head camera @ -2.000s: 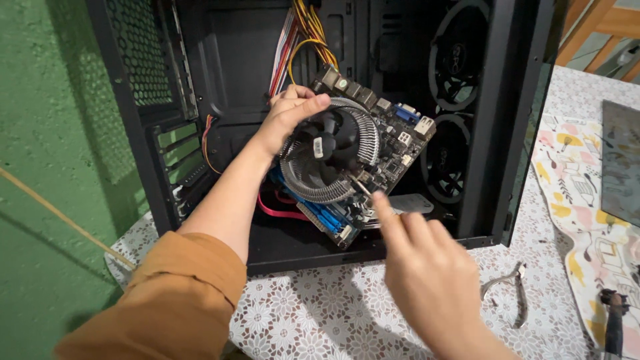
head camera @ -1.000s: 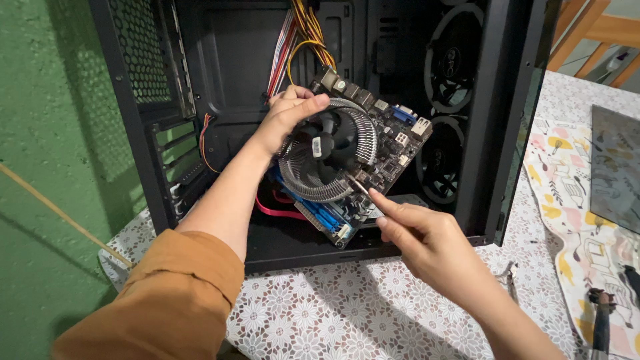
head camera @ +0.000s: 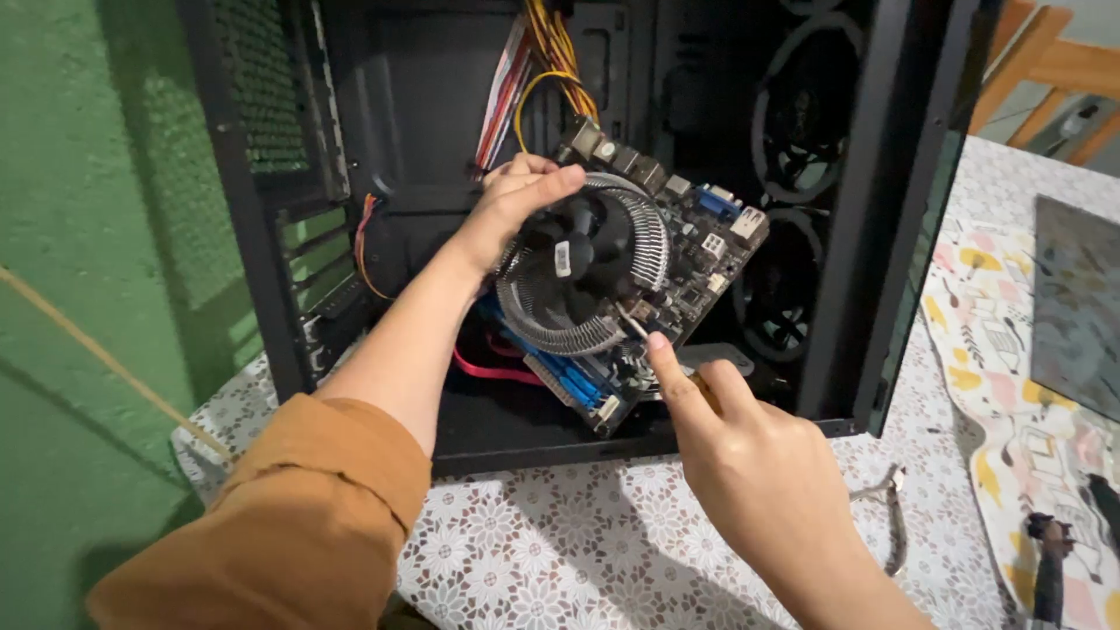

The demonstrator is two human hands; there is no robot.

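Tilted inside a black computer case (head camera: 560, 459) is a motherboard (head camera: 691, 293) bearing a round CPU cooler with a black fan (head camera: 573, 249). My left hand (head camera: 516, 206) grips the upper left of the cooler and board, its thumb on the cooler's rim. My right hand (head camera: 744, 446) holds a screwdriver (head camera: 634, 324), whose thin metal shaft points at the cooler's lower right edge; its handle is mostly hidden in the fingers. Whether the tip touches the cooler cannot be told. Blue slots (head camera: 577, 381) line the board's lower edge.
Yellow and multicoloured power cables (head camera: 556, 52) hang behind the board, and a red cable (head camera: 494, 372) lies below. Case fans (head camera: 807, 109) stand at right. On the lace-patterned tablecloth (head camera: 490, 542) lie pliers (head camera: 894, 516); a dark panel (head camera: 1076, 297) rests farther right.
My right hand has turned and shifted about the screwdriver, its forefinger now stretched along the shaft. My left hand keeps its grip on the cooler.
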